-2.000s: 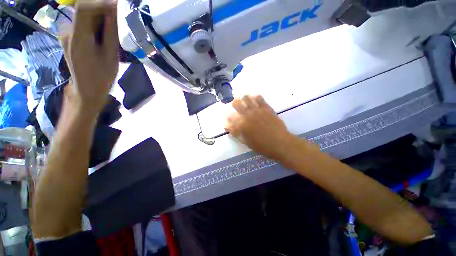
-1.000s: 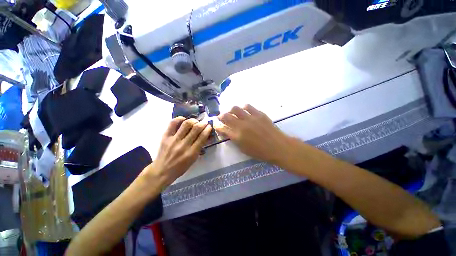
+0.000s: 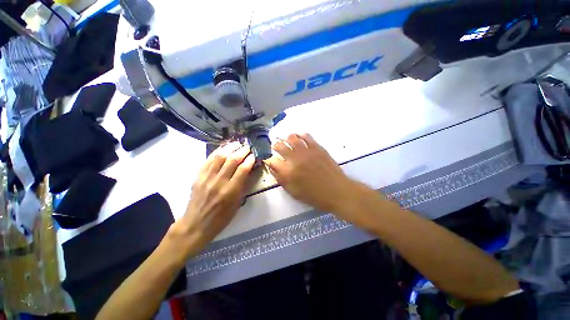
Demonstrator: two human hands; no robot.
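Observation:
The white sewing machine (image 3: 269,81) has a blue stripe and "JACK" lettering. A black cut piece (image 3: 214,150) shows as a small dark edge at the presser foot; the hands and machine head hide most of it. My left hand (image 3: 215,187) is left of and in front of the foot, its fingertips close together on the piece. My right hand (image 3: 306,169) is right of the foot with curled fingers, its fingertips close to my left ones. What is under its fingertips is hidden.
Several black pieces (image 3: 65,147) lie at left, and a larger black piece (image 3: 119,244) at the front left edge. A ruler strip (image 3: 437,182) runs along the front edge. Dark-handled scissors (image 3: 551,128) lie on grey cloth (image 3: 524,115) at right.
My left hand has come down from the upper left to the presser foot beside my right hand. My right hand has stayed near the foot. The view has shifted somewhat.

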